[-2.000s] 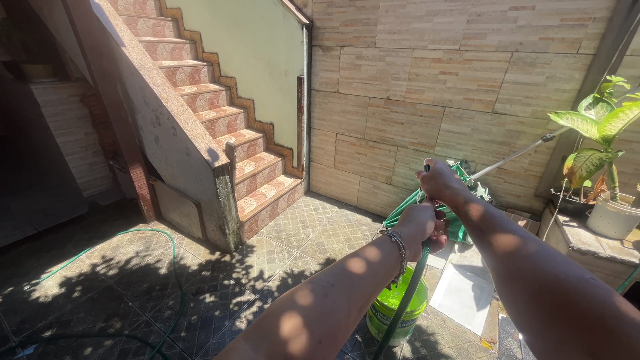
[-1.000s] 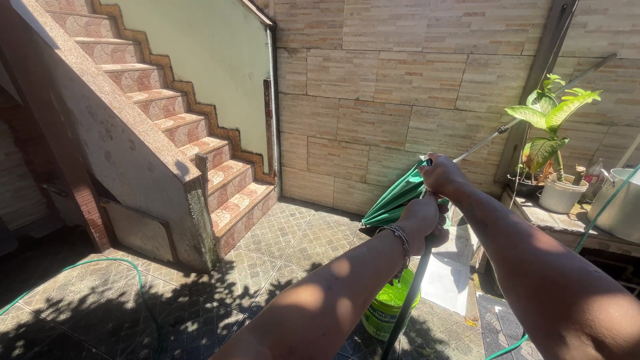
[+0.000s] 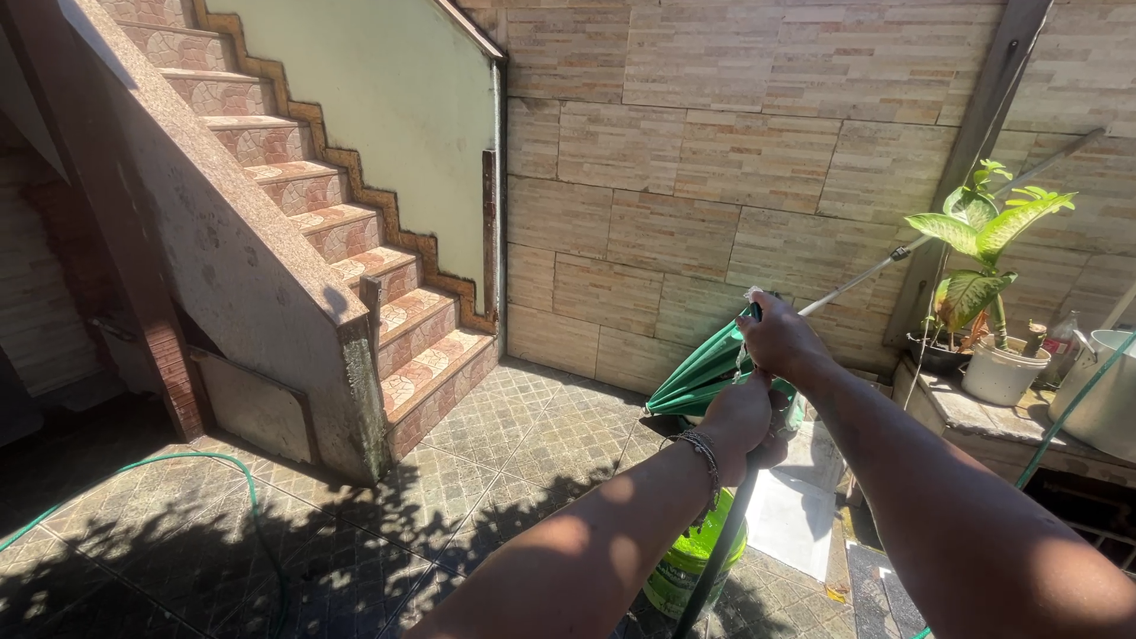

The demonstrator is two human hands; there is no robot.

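Observation:
A dark tube or pole (image 3: 723,541) rises from the bottom edge into my left hand (image 3: 750,422), whose fingers are closed around it; bracelets circle that wrist. Just above and touching it, my right hand (image 3: 781,335) is closed on a small dark end piece (image 3: 755,311), with something clear and whitish at its tip. Whether this piece joins the tube is hidden. Beyond both hands, pleated green fabric like a folded umbrella (image 3: 701,368) slants down leftward. A telescopic metal pole (image 3: 852,286) slants up rightward from behind my right hand. Below my left hand stands a lime-green bucket (image 3: 683,577).
Tiled stairs (image 3: 426,342) climb at left. A stone-clad wall (image 3: 674,213) stands ahead. At right, a ledge (image 3: 985,408) bears a potted plant (image 3: 976,235) and a large metal pot (image 3: 1100,390). A thin green hose (image 3: 217,454) crosses the floor tiles (image 3: 497,470). A white sheet (image 3: 790,519) lies beside the bucket.
The green fabric has gone from a wider, lower shape to a narrower pleated cone slanting leftward. Both hands remain closed close together.

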